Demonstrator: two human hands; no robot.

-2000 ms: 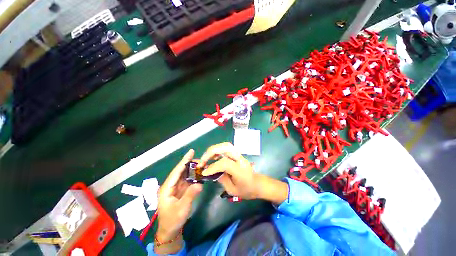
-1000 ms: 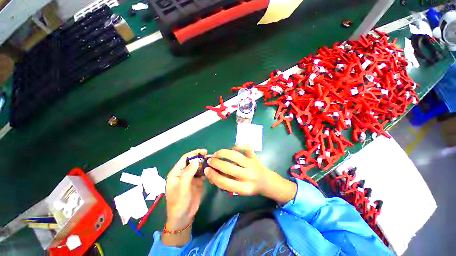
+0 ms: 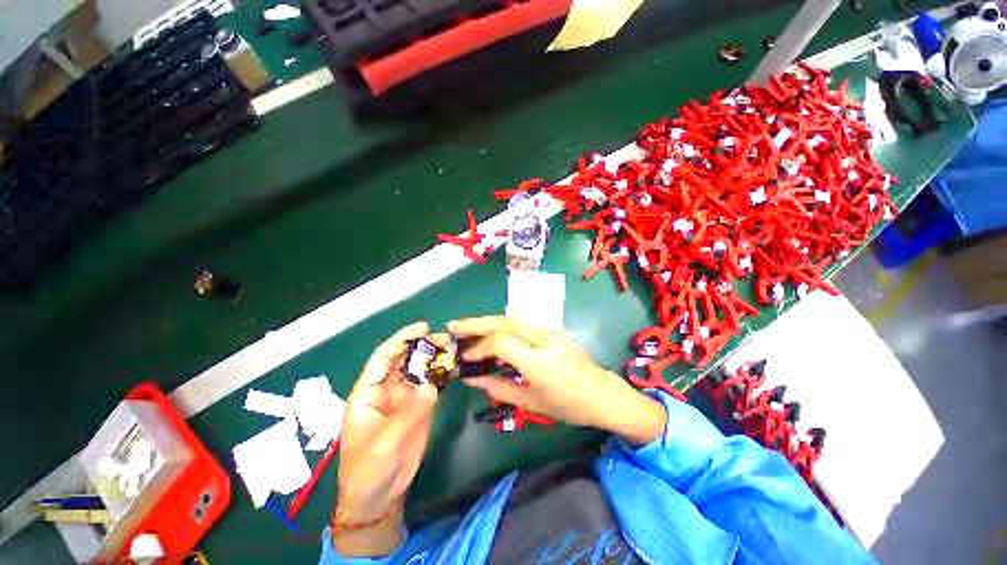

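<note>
My left hand (image 3: 381, 436) holds a small black electronic module (image 3: 428, 363) between thumb and fingers; white and gold patches show on it. My right hand (image 3: 541, 370) is at its right side and holds a dark piece (image 3: 477, 362) in its fingertips, close to the module. Whether the two pieces touch is hard to tell. A red spring clamp with dark jaws (image 3: 511, 416) lies just below my right hand, partly hidden by it.
A large heap of red clamps (image 3: 729, 210) lies at right. A small bottle (image 3: 526, 234) and white square (image 3: 537, 300) stand ahead. White papers (image 3: 273, 458) and a red-rimmed parts box (image 3: 204, 486) are at left. Clamped units (image 3: 762, 414) line the white tray (image 3: 883, 408). A loose module (image 3: 205, 284) lies far left.
The dark piece is now visible in my right fingertips, beside the module. The loose module on the green surface has shifted left in view. The clamp below my right hand shows more.
</note>
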